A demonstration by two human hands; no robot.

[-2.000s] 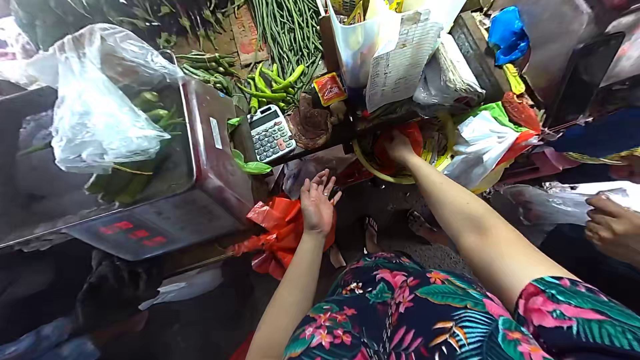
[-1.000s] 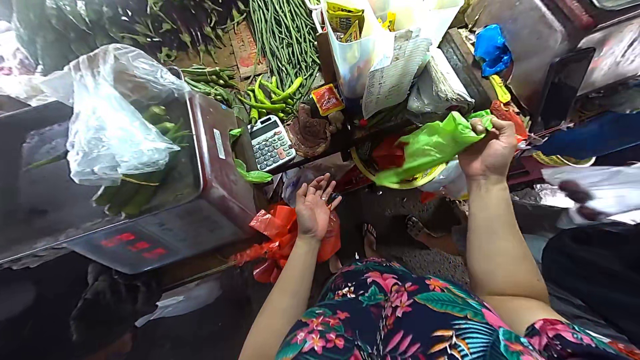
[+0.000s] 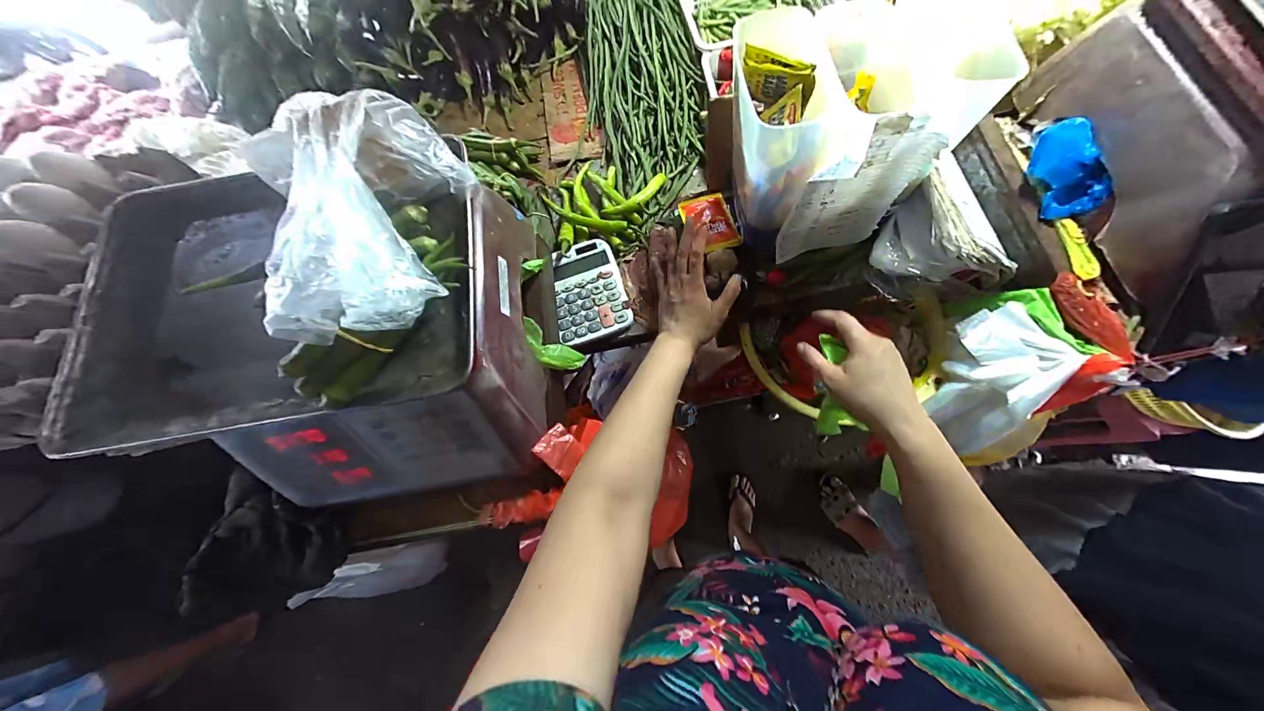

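Note:
My left hand (image 3: 691,296), fingers spread, is on or just above the brown items beside the calculator (image 3: 591,294) and near a red-and-yellow packet (image 3: 719,219). My right hand (image 3: 864,375) is over the yellow-rimmed basket (image 3: 765,373), with part of a green plastic bag (image 3: 834,413) at its thumb and fingers; the palm side is hidden. Red plastic bags (image 3: 671,484) hang below my left forearm. White, green and red plastic bags (image 3: 997,365) lie right of my right hand.
At left a scale with a metal tray (image 3: 148,395) holds green vegetables under a clear plastic bag (image 3: 346,237). Green chillies (image 3: 602,207) and long beans (image 3: 647,89) lie behind the calculator. A white plastic container (image 3: 780,168) with packets stands at the back. A blue plastic bag (image 3: 1071,168) is at right.
My left hand has moved up from above the red bags to beside the calculator. My right hand has moved left and down to the basket with the green bag, which it held up one second ago.

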